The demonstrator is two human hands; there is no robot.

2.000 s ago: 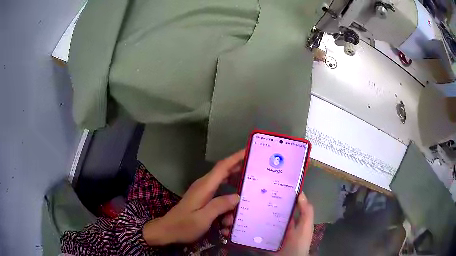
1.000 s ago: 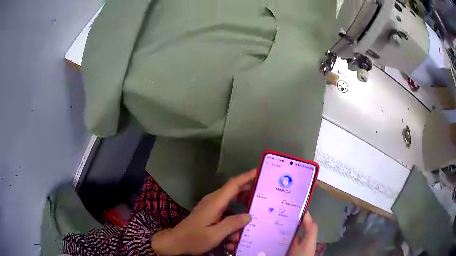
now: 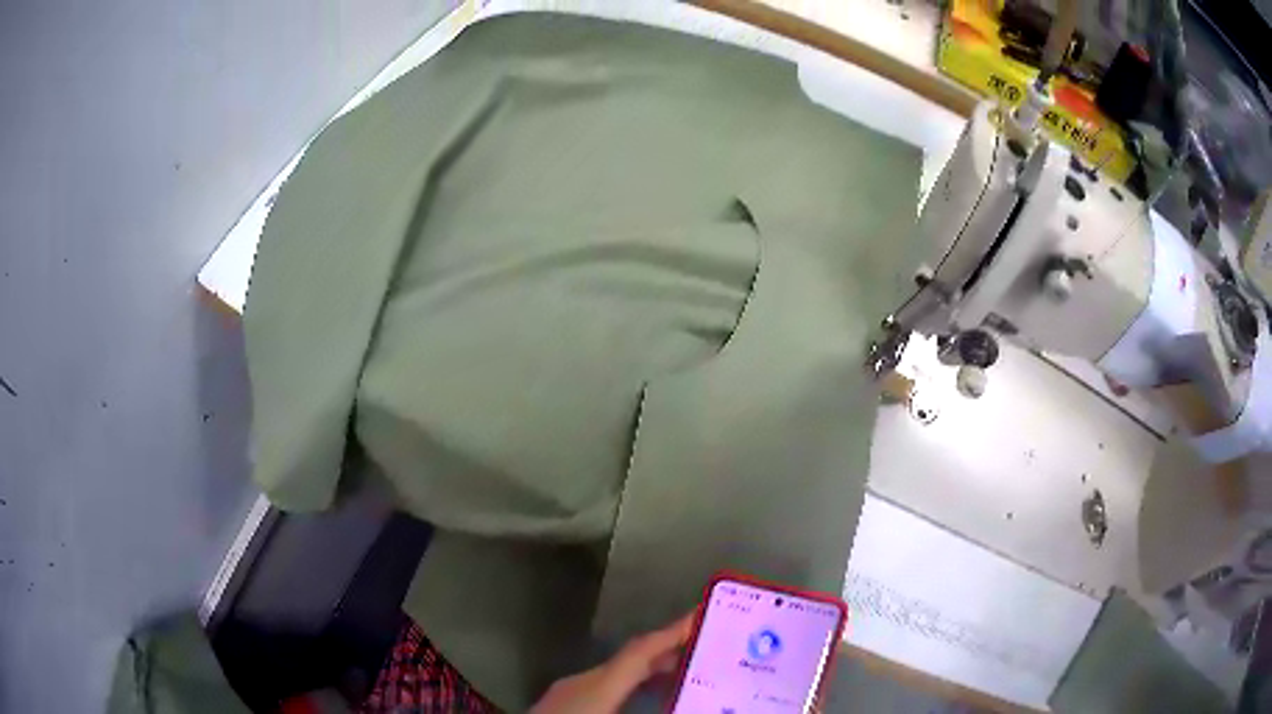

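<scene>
A smartphone point(image 3: 760, 649) in a red-edged case, its screen lit pink, is cut off by the bottom edge. My left hand point(image 3: 621, 681) holds its left side; only part of the fingers and hand shows. My right hand is out of the picture. A large sage green garment panel point(image 3: 544, 307) covers the table left of the needle, with a curved edge near its middle. The cream-white sewing machine head point(image 3: 1067, 279) stands to its right. The presser foot and needle area point(image 3: 889, 349) is at the panel's right edge. A small green cut piece point(image 3: 1137, 663) lies at the table's right front.
A yellow box point(image 3: 1039, 91) with black lettering and dark items stands behind the machine. A printed measuring scale point(image 3: 949, 614) runs along the white front table strip. A pale wall point(image 3: 112, 251) is on the left. More green cloth point(image 3: 175, 677) hangs at the lower left.
The view has tilted up, so the phone and my left hand sit lower and are cut off. My right hand has gone out of the picture. The yellow box and the panel's far edge now show.
</scene>
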